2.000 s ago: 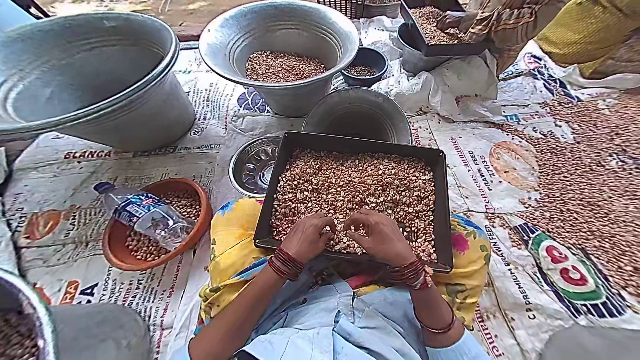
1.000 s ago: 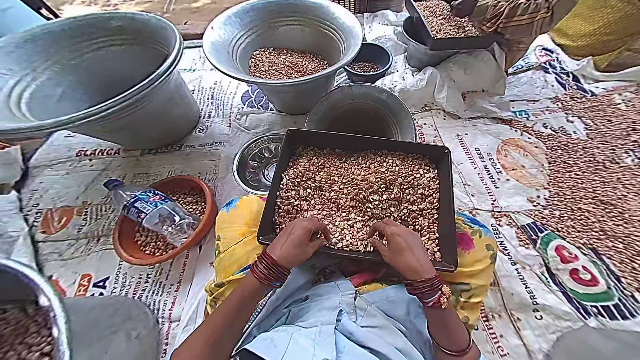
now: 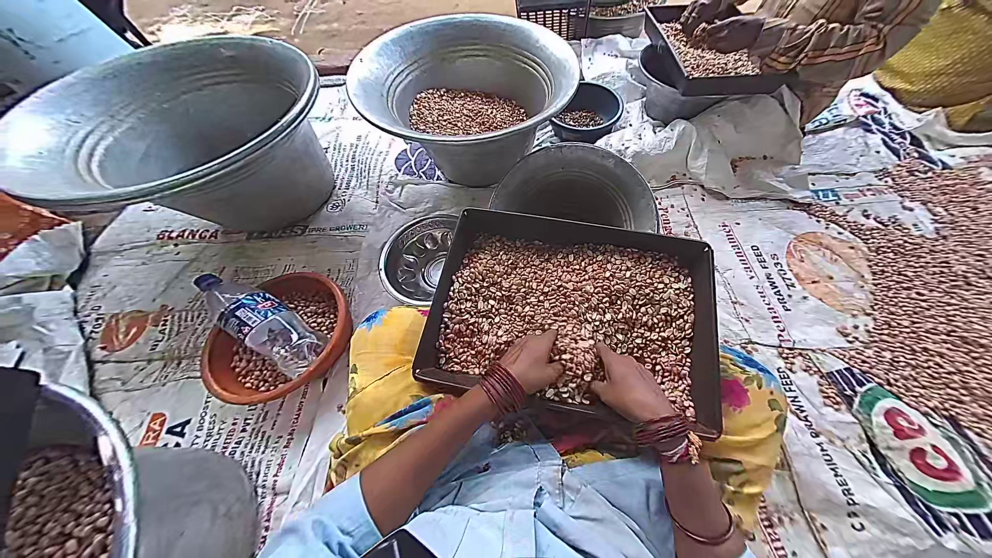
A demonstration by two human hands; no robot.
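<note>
A black rectangular tray (image 3: pixel 709 333) lies across my lap, filled with reddish-brown and pale nuts or seeds (image 3: pixel 573 287). Near its front edge my left hand (image 3: pixel 533 363) rests in the pile with its fingers curled down into it. To the right, my right hand (image 3: pixel 629 381) is also in the pile, thumb and fingertips partly buried. A small mound of the nuts or seeds lies between the two hands. Whether either hand grips any of them is hidden. Behind the tray is a round metal basin (image 3: pixel 577 182), partly covered by it.
Left of my lap, an orange bowl (image 3: pixel 341 341) holds nuts and a plastic bottle (image 3: pixel 267 322). A metal plate (image 3: pixel 418 260), large metal tubs (image 3: pixel 256 155) (image 3: pixel 465 62) and a dark bowl (image 3: pixel 608 101) stand farther off. A co-worker's hands (image 3: pixel 721 27) are over another tray; nuts (image 3: pixel 930 310) cover sacking at right.
My hands stay at the tray's front; they were close together, then farther apart, and are now a little nearer again with a mound between them.
</note>
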